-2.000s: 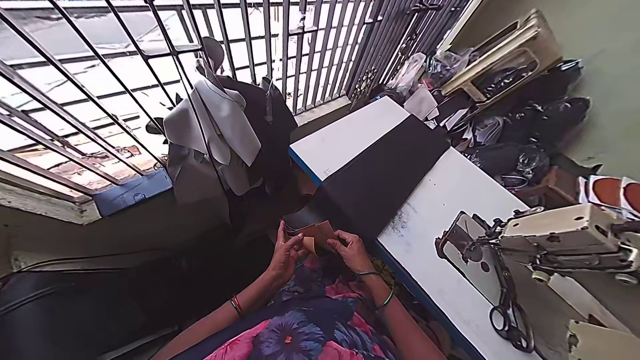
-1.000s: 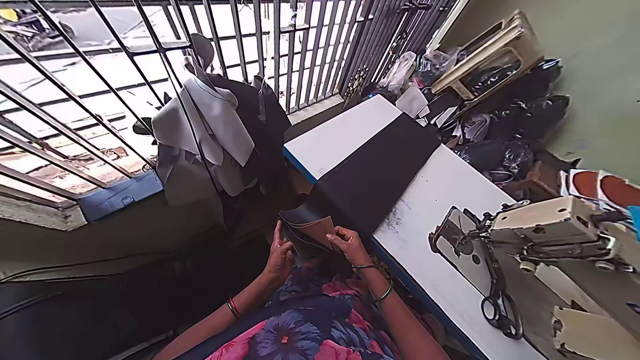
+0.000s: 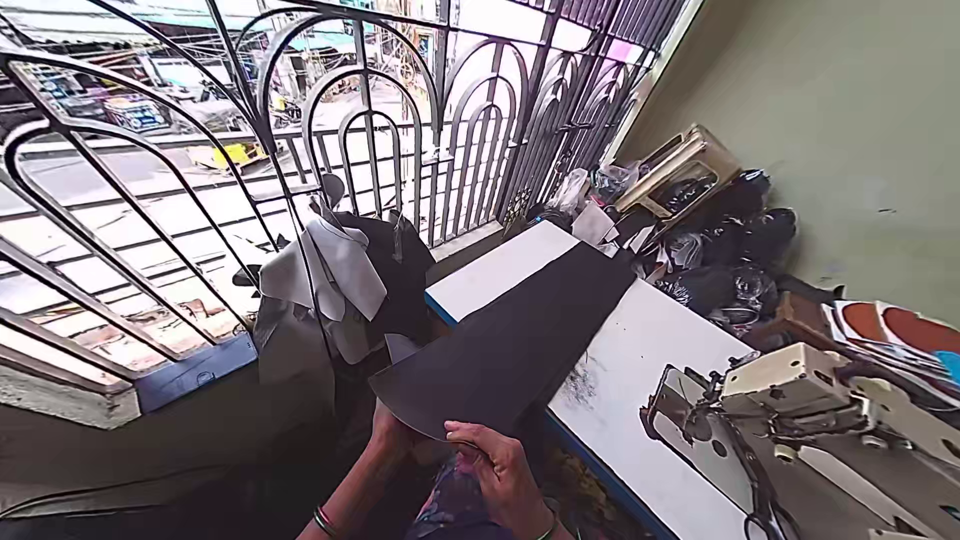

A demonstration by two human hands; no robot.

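A long black sheet of material (image 3: 517,337) lies across the white table (image 3: 660,330) and hangs over its near edge toward me, its end curved. My right hand (image 3: 491,465) pinches the near edge of this sheet between thumb and fingers. Beneath the sheet's left corner is my left hand (image 3: 394,435); its fingers are hidden by the sheet, so its hold does not show. A small pale piece is partly visible under the sheet between my hands.
A sewing machine (image 3: 787,390) stands on the table at right, with black-handled scissors (image 3: 769,517) beside it. Grey and black material pieces (image 3: 322,270) hang at the window grille (image 3: 367,112). Behind the table are plastic bags (image 3: 750,292) and a beige plastic stool (image 3: 679,176).
The brown piece seen in my hands earlier is out of sight. The black sheet's near end is now spread over my left hand, with my right hand at its edge. The view has tilted up.
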